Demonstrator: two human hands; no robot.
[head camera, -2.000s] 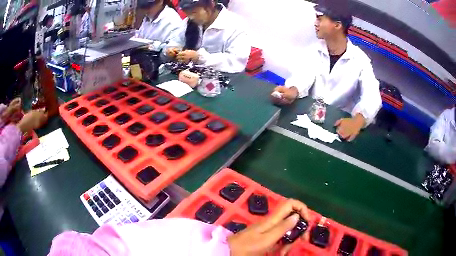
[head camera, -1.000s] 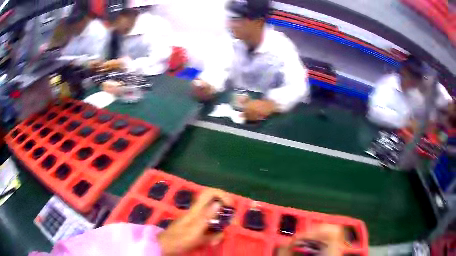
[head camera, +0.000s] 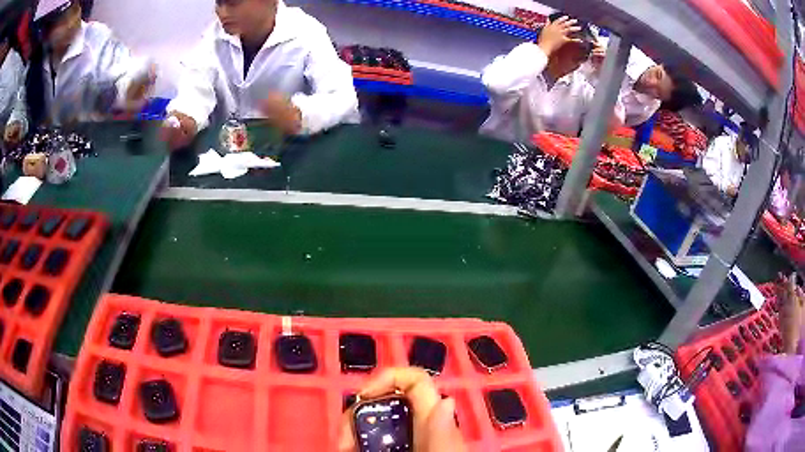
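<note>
My right hand (head camera: 424, 406), bare and cut off by the bottom edge, holds a smartwatch (head camera: 384, 428) upright over the near red tray. The watch has no strap, and its lit screen with small icons faces me. My left hand cannot be made out; a strip of skin at the watch's left side looks like fingertips of the same hand. The near red tray (head camera: 309, 318) holds dark watch units in square pockets, several in the back row (head camera: 296, 351). Two pockets left of the hand are empty. A small pale label sits on the tray's back rim.
A second red tray (head camera: 84, 231) with watches lies at the left edge. Beyond the near tray runs a green conveyor (head camera: 379, 274). A clipboard (head camera: 618, 428) with paper lies right, beside a crumpled white bundle (head camera: 662, 380). A grey metal post (head camera: 596, 132) stands right. Workers sit opposite.
The view has swung right, so the trays sit further left. The left hand and pink sleeve have left the picture. The right hand, earlier blurred low over the tray, now shows a lit watch.
</note>
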